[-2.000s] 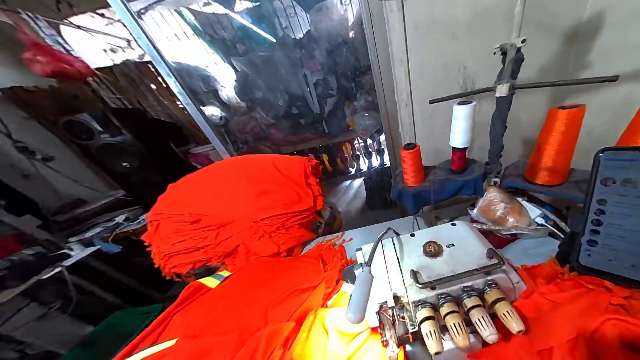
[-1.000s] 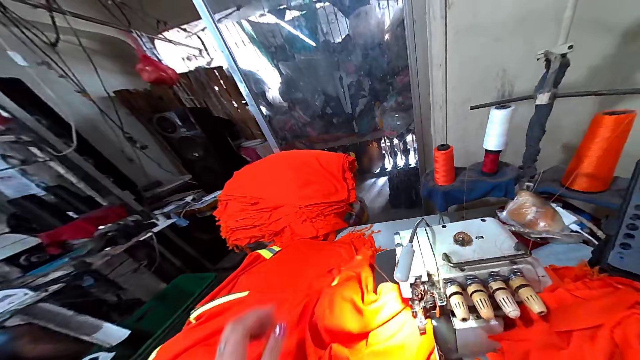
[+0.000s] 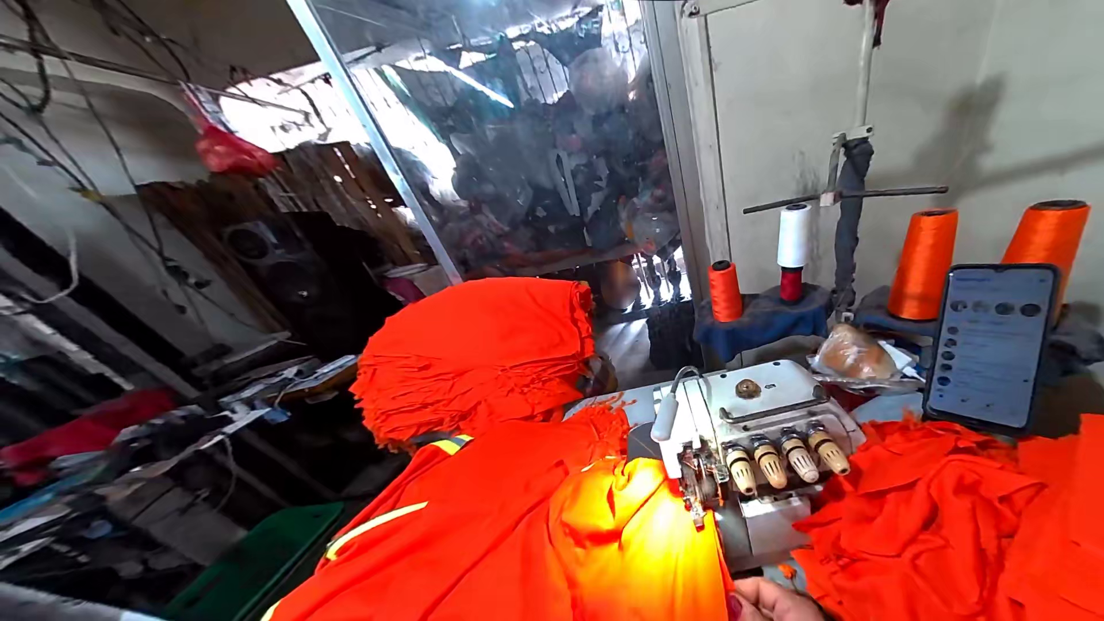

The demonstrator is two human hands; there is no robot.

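Note:
At the bottom edge, my right hand (image 3: 772, 599) shows only in part, with its fingertips pinching the edge of orange fabric (image 3: 483, 526) just below the overlock sewing machine (image 3: 768, 388). My left hand is out of view. The fabric carries yellow reflective strips and lies up against the machine's needle area, where a lamp lights it brightly. A thick folded stack of orange cloth (image 3: 474, 345) stands behind it, left of the machine. More crumpled orange cloth (image 3: 923, 509) lies to the right.
Orange thread cones (image 3: 923, 263) and a white spool (image 3: 793, 235) stand behind the machine. A smartphone (image 3: 992, 345) leans upright at the right, near a plastic-wrapped item (image 3: 854, 354). A green container (image 3: 250, 561) sits low at left, below a cluttered surface. A glass panel (image 3: 552, 147) rises behind.
A hand seen over the orange fabric at the lower middle one second ago is out of view there. My right hand now shows at the fabric's right edge.

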